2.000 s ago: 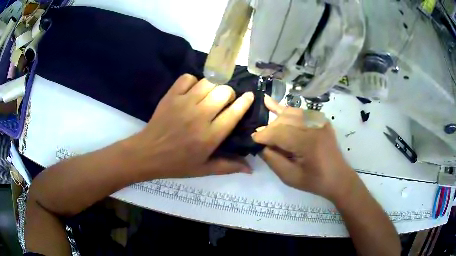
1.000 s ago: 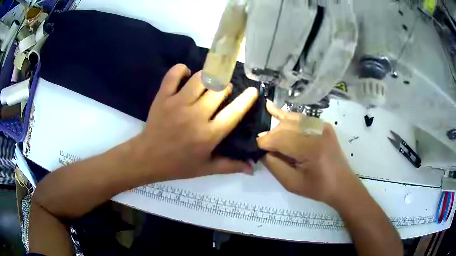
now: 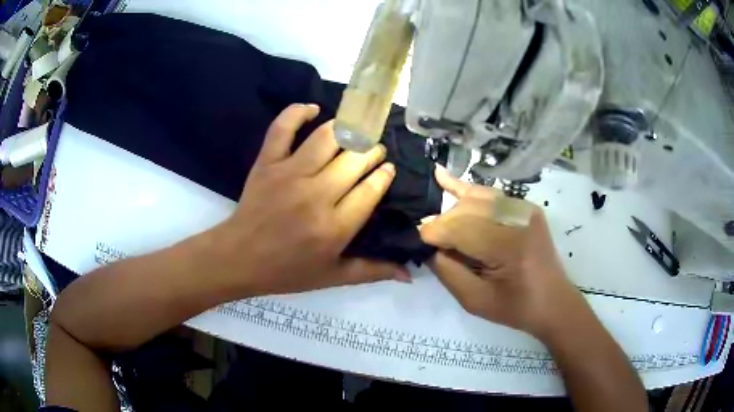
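Observation:
A dark garment piece (image 3: 177,88) lies across the table from the upper left to the sewing machine (image 3: 499,72). Its narrow end (image 3: 410,181) is under the machine head at the presser foot (image 3: 435,150). My left hand (image 3: 302,201) lies spread on the cloth, fingers flat, thumb at its near edge. My right hand (image 3: 491,249) pinches the right edge of the narrow end between thumb and fingers, just in front of the foot. The needle tip cannot be made out. A yellowish lamp tube (image 3: 374,80) hangs over my left fingertips.
Black thread snips (image 3: 656,245) and a small dark scrap (image 3: 598,199) lie right of the needle. A purple basket (image 3: 50,173) with thread spools (image 3: 28,145) stands at the left edge. A printed ruler (image 3: 378,338) runs along the front edge.
My left fingers have drawn back slightly from the presser foot, and more of the narrow end shows. My right hand keeps its pinch. The view has shifted a little.

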